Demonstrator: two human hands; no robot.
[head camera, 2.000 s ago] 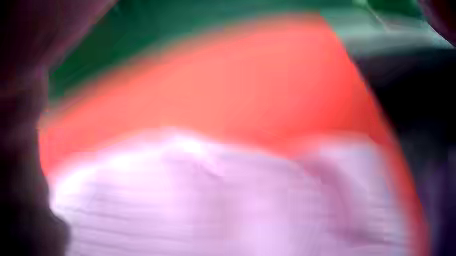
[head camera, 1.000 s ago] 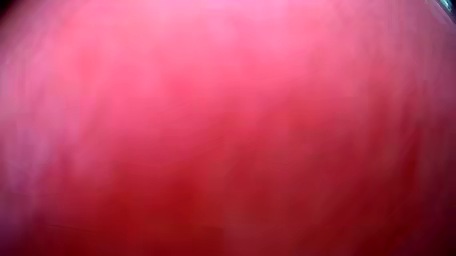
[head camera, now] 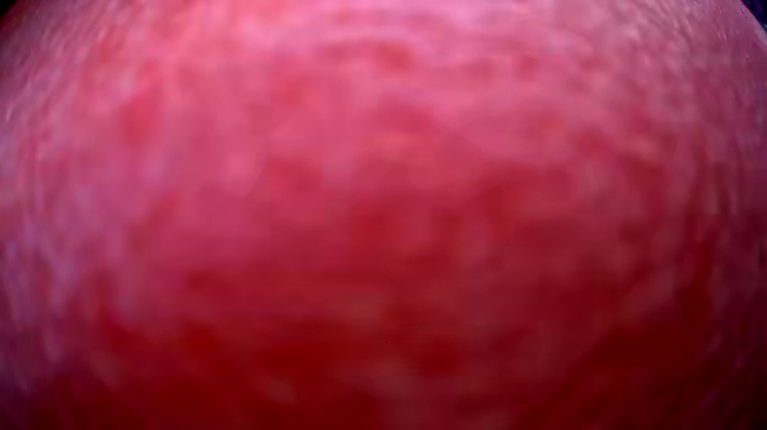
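A blurred pink-red surface (head camera: pixel 378 210) fills almost the whole head view, very close to the lens. It is paler pink at the top and left and darker red at the bottom. It has a mottled, faintly grained look. I cannot tell what it is. It hides everything behind it. No hand can be made out, neither my left nor my right, and no held object can be seen.
Small dark patches show at the upper left and upper right corners. Nothing else can be made out.
Two seconds ago an orange-red sheet, a pale pinkish-white shape and green behind showed; now pink-red covers the view. Since one second ago the mottled grain looks a little clearer.
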